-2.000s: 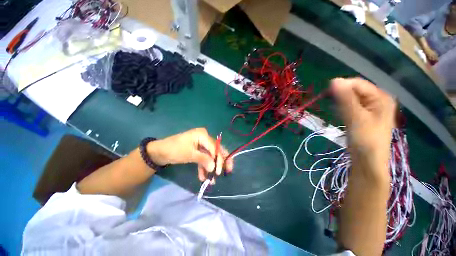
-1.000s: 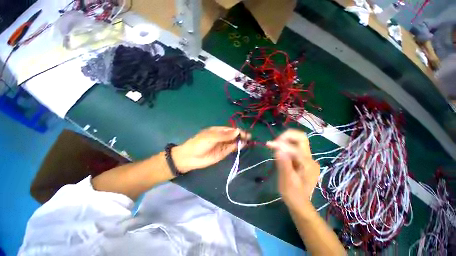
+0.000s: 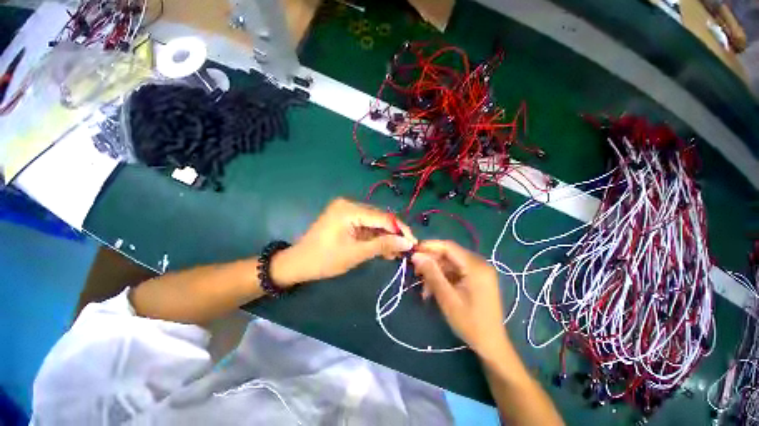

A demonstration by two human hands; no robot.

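Observation:
My left hand [image 3: 345, 241] and my right hand [image 3: 458, 287] meet fingertip to fingertip over the green bench. Between the fingertips they pinch a small dark part where red and white leads come together; its details are hidden by the fingers. A white lead [image 3: 387, 327] loops down below both hands. A thin red lead [image 3: 463, 220] curves above my right hand. A tangled pile of red leads [image 3: 453, 112] with black ends lies beyond the hands. A large bundle of white leads [image 3: 637, 274] with red and black ends lies to the right.
A heap of short black sleeves [image 3: 191, 125] lies left beside a clear plastic bag [image 3: 91, 75]. A white tape roll [image 3: 181, 56] is near the metal post [image 3: 270, 37]. Yellow rings [image 3: 366, 35] lie at the top. Another bundle [image 3: 741, 366] is at the right edge.
My right hand has come down from the upper right, where it held a red lead stretched, to my left fingertips. My left hand has moved slightly right. The view has shifted.

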